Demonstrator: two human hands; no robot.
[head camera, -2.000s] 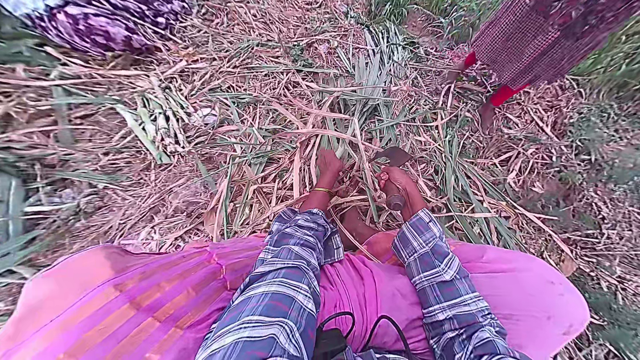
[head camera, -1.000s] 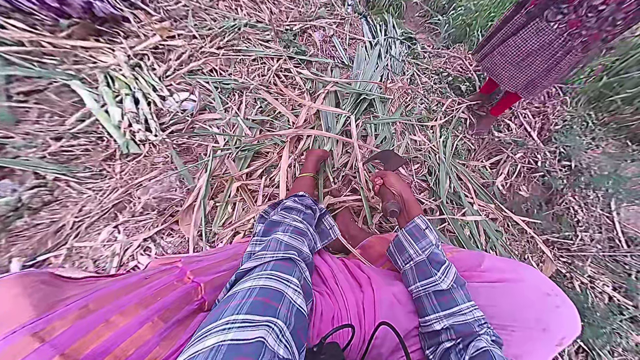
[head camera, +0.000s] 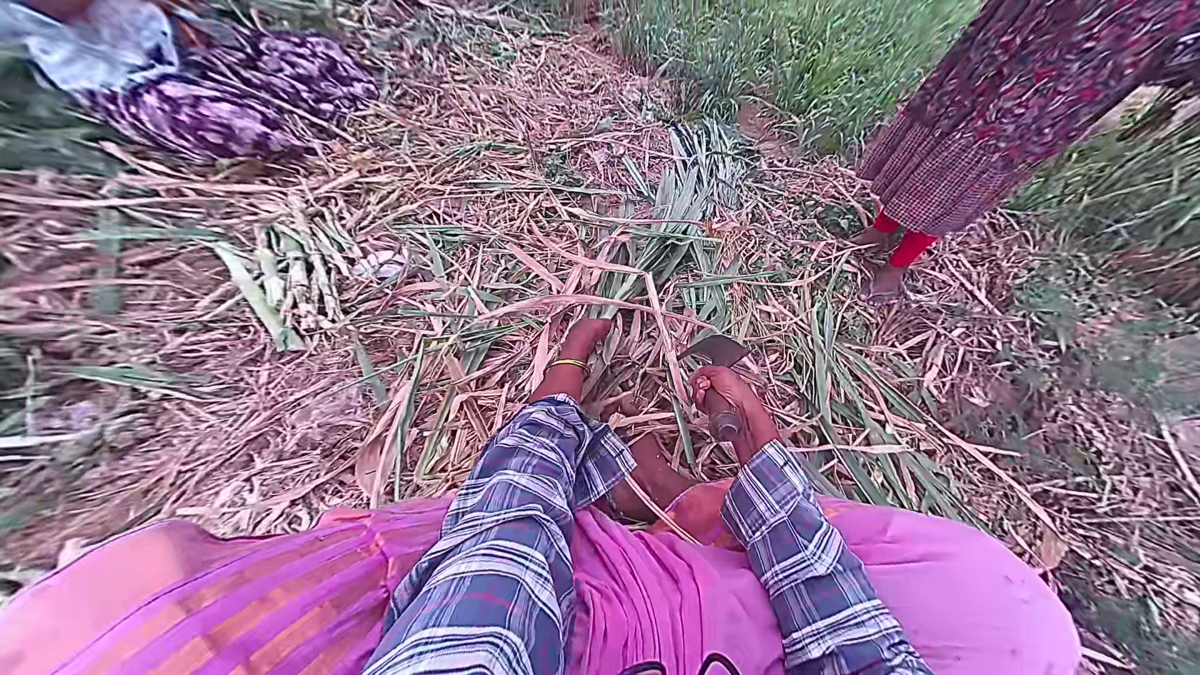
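My right hand (head camera: 729, 398) is closed around the handle of a broad-bladed cutting tool (head camera: 715, 351), its dark blade pointing away from me. To its left, my left hand (head camera: 583, 342) reaches down among long green leaves (head camera: 656, 248) and dry straw; its fingers are partly hidden, so whether it grips the leaves is unclear. A yellow bangle (head camera: 570, 364) circles the left wrist. My bare foot (head camera: 652, 473) rests on the straw between my arms, just beyond the pink cloth (head camera: 656, 591) over my knees.
Another person in a patterned skirt (head camera: 975, 141) stands at the upper right, feet on the straw. Cut pale green stalks (head camera: 300, 267) lie at left. Purple-and-white cloth (head camera: 248, 94) is at the upper left, with part of a person beside it. Green grass (head camera: 797, 47) grows at the top.
The view has shifted, bringing the purple-and-white cloth back into fuller sight. My hands stay in much the same place, the tool still in the right one.
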